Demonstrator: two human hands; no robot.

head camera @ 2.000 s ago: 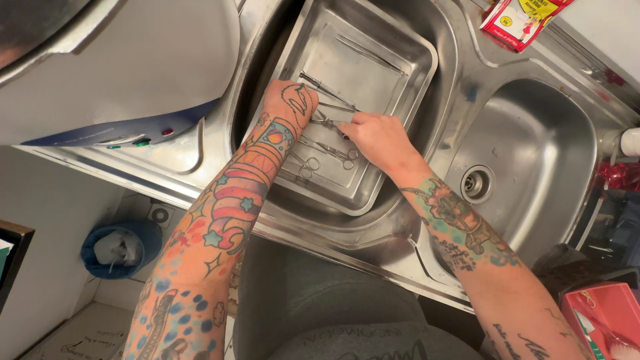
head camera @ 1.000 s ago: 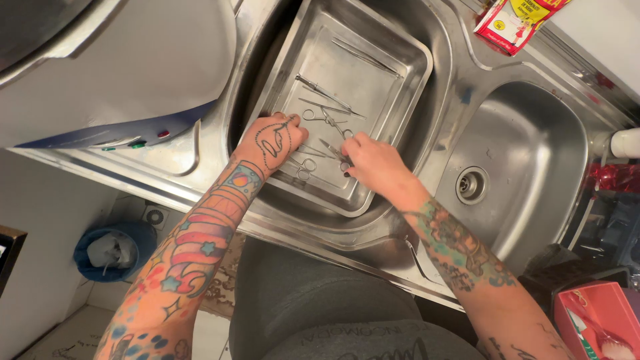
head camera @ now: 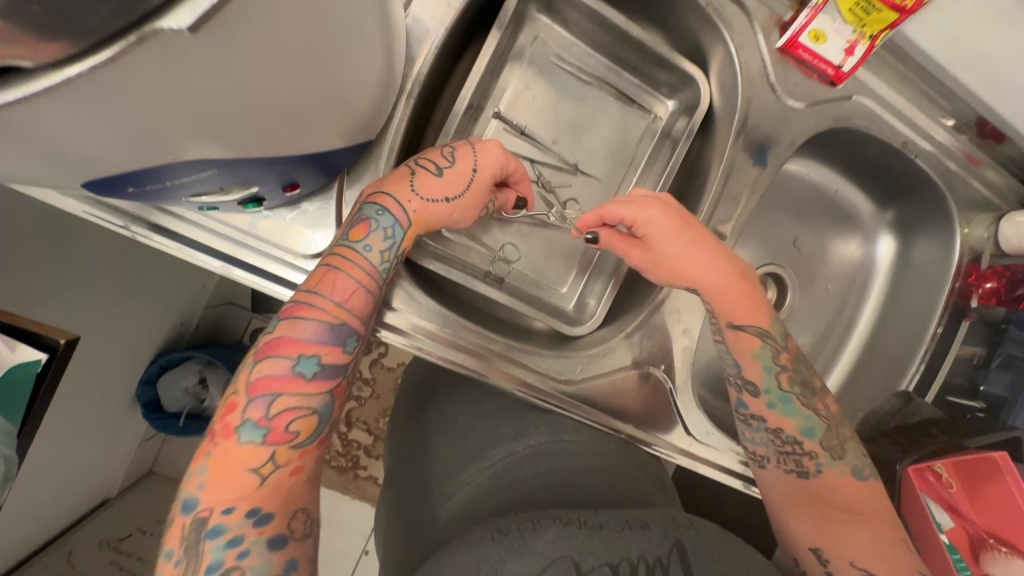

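Observation:
Between both hands, over a steel tray [head camera: 612, 300] set in the left sink bowl, is a small ring-handled metal instrument [head camera: 552, 214]. My left hand [head camera: 472, 186] pinches its ring end between thumb and fingers. My right hand [head camera: 640, 232] has thumb and forefinger closed on its other end. Beneath it lie more metal instruments, partly hidden. A slim metal instrument [head camera: 536, 142] rests just above my left fingers, and a long pair of tweezers [head camera: 608, 86] lies farther up. The finger rings of another ring-handled instrument [head camera: 504, 260] show near the tray's lower side.
The right sink bowl [head camera: 848, 232] has a drain [head camera: 773, 288]. A large grey appliance [head camera: 264, 88] stands at left on the drainboard. A red and yellow packet [head camera: 848, 36] lies on the sink's far edge. A pink box [head camera: 964, 512] is at lower right, and a blue-lined bin [head camera: 192, 392] stands low at left.
My right hand, lower over the tray a second ago, is now raised beside the left, with a ring-handled instrument between them. My left hand has moved slightly right over the tray.

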